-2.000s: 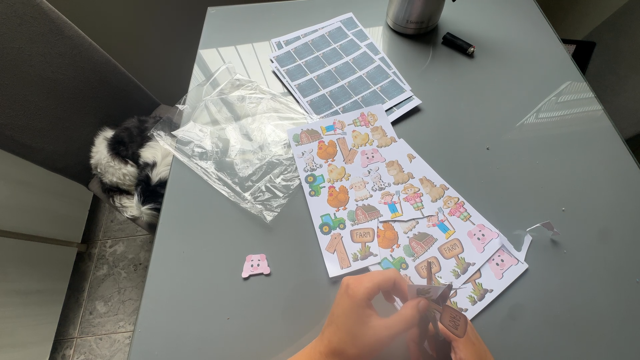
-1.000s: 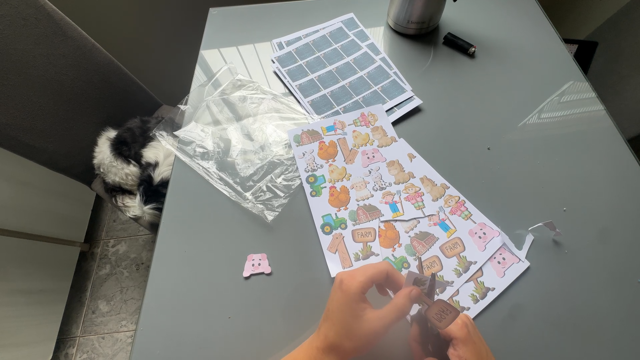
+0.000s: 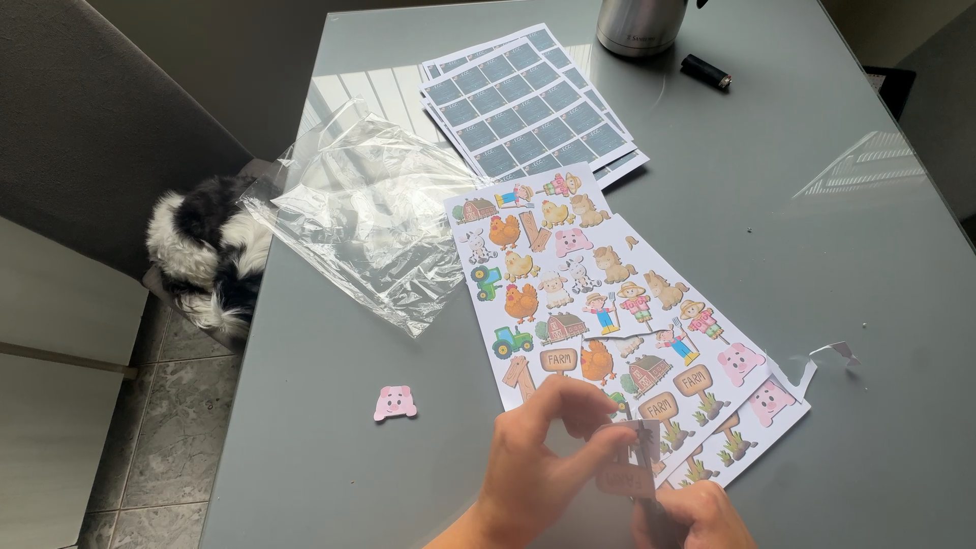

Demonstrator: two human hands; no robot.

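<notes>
Between thumb and fingers, my left hand (image 3: 545, 457) pinches a small printed paper piece (image 3: 627, 476) with a sign picture on it. My right hand (image 3: 698, 515), at the bottom edge, grips dark scissors (image 3: 654, 518), whose blades point up beside the paper; how far they are apart is hard to tell. Just beyond both hands lie overlapping sheets of farm pictures (image 3: 526, 263), showing animals, tractors, barns and signs, with a cut edge in one sheet. A cut-out pink pig (image 3: 396, 402) rests on the table, left of my left hand.
A crinkled clear plastic bag (image 3: 374, 221) lies left of the sheets. Farther back are stacked sheets of dark printed cards (image 3: 526, 103), a steel flask (image 3: 639, 27) and a black cylinder (image 3: 706, 73). Paper scraps (image 3: 835, 351) lie right. A black-and-white furry animal (image 3: 210, 248) is beside the table.
The paper piece and the scissors have shifted and turned slightly between my hands. The cut-out pig and the sheets stay in place.
</notes>
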